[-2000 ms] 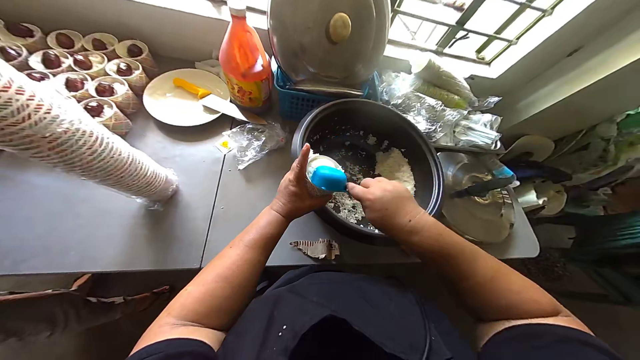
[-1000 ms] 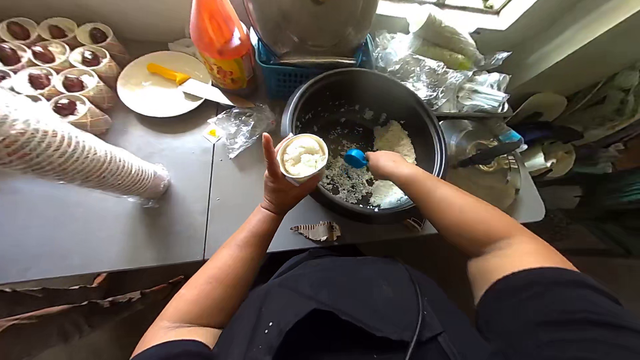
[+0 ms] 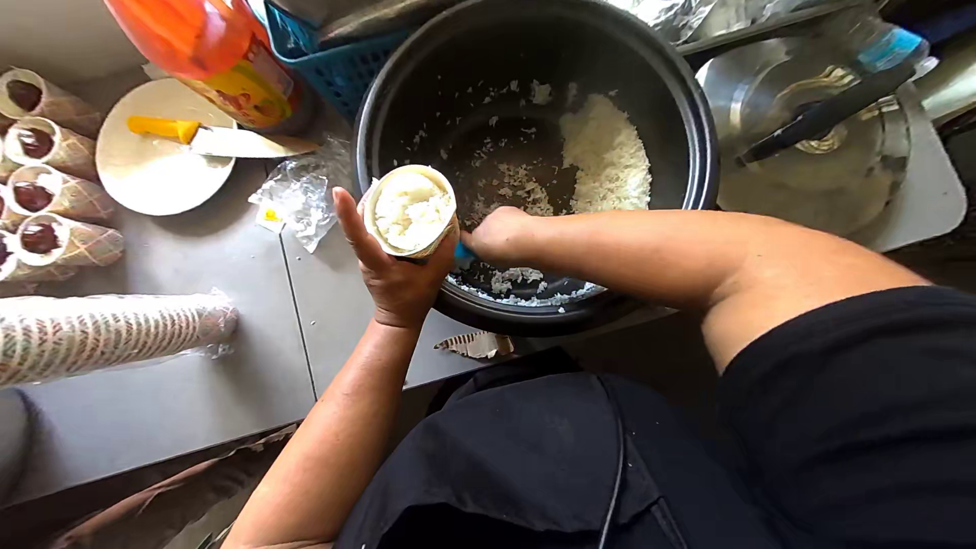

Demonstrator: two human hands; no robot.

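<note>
My left hand [image 3: 404, 282] holds a paper cup [image 3: 410, 210] filled with white rice, its mouth facing up, over the left rim of a large black pot [image 3: 703, 145]. Inside the pot, my right hand [image 3: 503, 238] grips a blue scoop [image 3: 463, 255], mostly hidden behind the cup and fingers. A mound of cooked rice [image 3: 610, 156] lies at the pot's right side, and loose grains cling to its bottom and walls.
Left of the pot are a plate [image 3: 164, 179] with a yellow-handled knife [image 3: 229, 142], a clear plastic bag [image 3: 301, 194], an orange bottle [image 3: 221, 61], filled paper cups [image 3: 53, 191] and a stack of cups [image 3: 114, 332]. Behind stands a blue basket [image 3: 351, 72]; at right, a metal lid [image 3: 808, 145].
My right hand with the blue scoop has moved lower and left in the pot, close beside the cup. The cup, tilted toward the scoop two seconds ago, now faces up. The view has shifted.
</note>
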